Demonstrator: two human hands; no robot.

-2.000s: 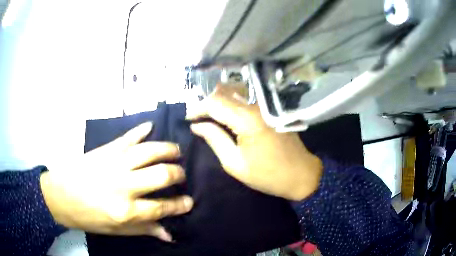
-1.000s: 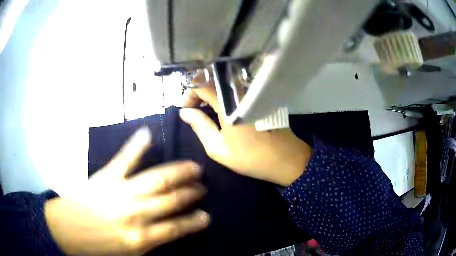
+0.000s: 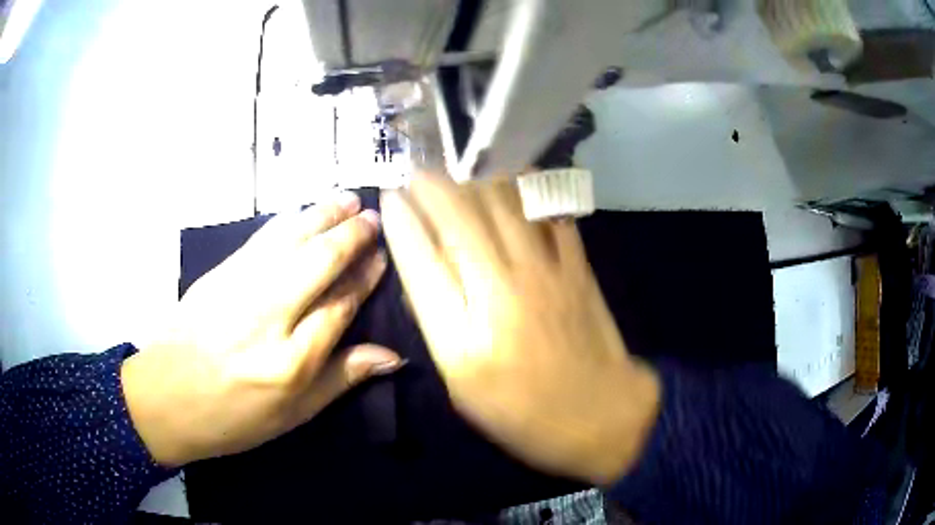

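A wide black cloth panel point(image 3: 677, 287) lies on the machine table below the needle area. A narrow doubled strip point(image 3: 379, 410) runs up its middle between the hands. My left hand point(image 3: 261, 338) rests on the panel's left part, its bent fingertips at the strip's upper end and its thumb spread lower down. My right hand point(image 3: 513, 328), slightly blurred, lies flat on the cloth right of the strip, fingers pointing at the machine. Neither hand visibly pinches the cloth. The presser foot area point(image 3: 384, 138) is just beyond the panel's top edge; its details are unclear from glare.
The white sewing machine head point(image 3: 400, 36) hangs over the far side, with a cream ribbed knob point(image 3: 557, 195) low above my right hand. Another ribbed knob point(image 3: 810, 31) is at upper right. A yellow-brown strip point(image 3: 867, 323) and dark clutter stand at the right edge.
My left hand has moved up to the strip's top end. My right hand has turned from a bent grip near the foot to lying flat. The panel's top edge is nearer the foot.
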